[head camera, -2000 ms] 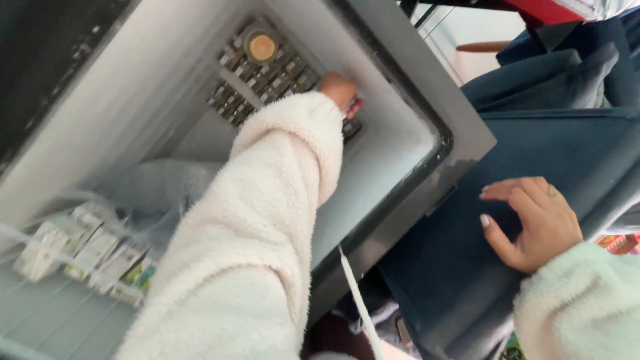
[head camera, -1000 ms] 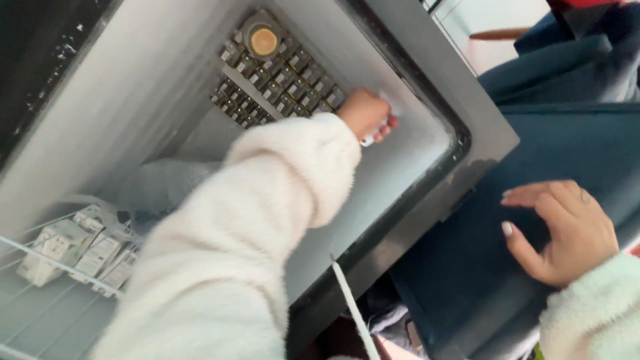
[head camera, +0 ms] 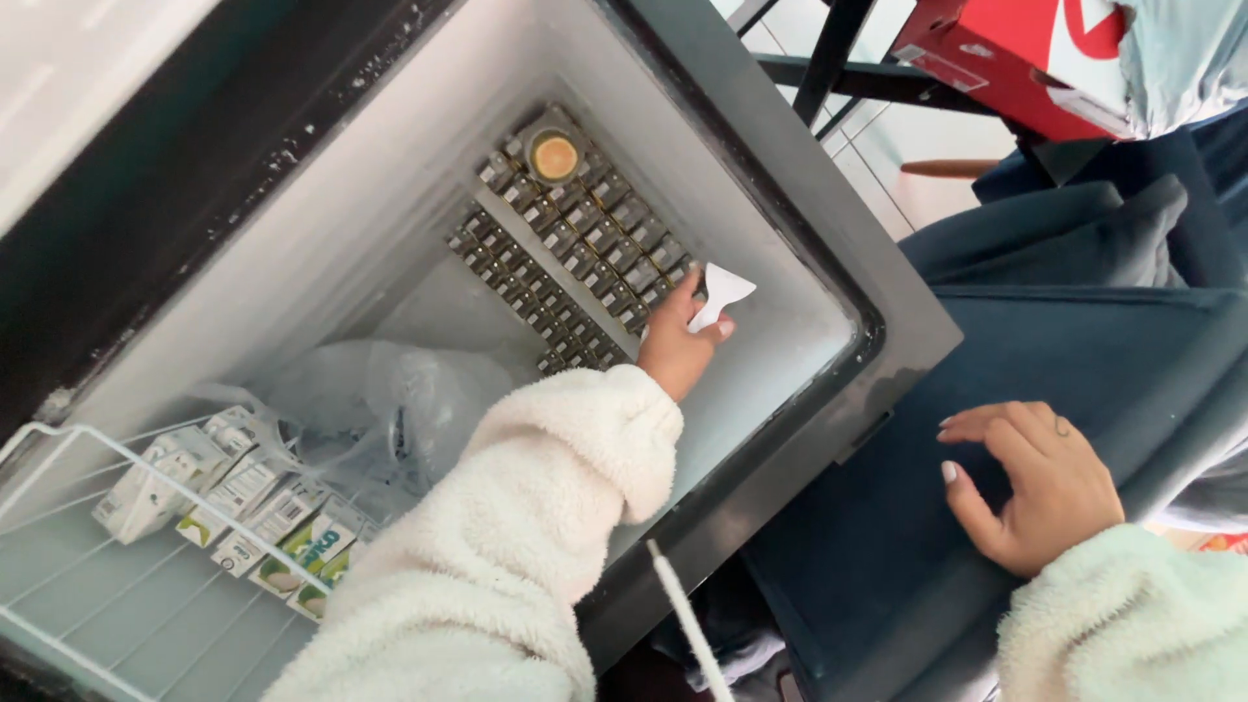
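Note:
Reaching down into an open chest freezer [head camera: 829,409], my left hand [head camera: 682,336] grips a small white plastic scraper [head camera: 722,292], its wide blade pointing at the freezer's inner wall. Beside that hand, at the bottom, lie rows of small packs with dark and silvery tops [head camera: 604,244], split by a pale strip. A round container with an orange-yellow top [head camera: 554,156] stands at their far end. My right hand [head camera: 1043,487] holds nothing; its fingers are apart and curved above a dark blue cushioned seat [head camera: 877,546] outside the freezer.
A white wire basket [head camera: 107,444] with several small cartons [head camera: 263,507] hangs in the freezer at the lower left, by a clear plastic bag [head camera: 400,390]. Frost marks the rim. A red and white box [head camera: 1014,68] is at the upper right. A white cord [head camera: 687,614] hangs near the freezer's edge.
The white scraper's blade now shows clearly beyond my left fingers; earlier the hand mostly hid it. My left hand was at the inner wall a second ago and is now closer to the packs.

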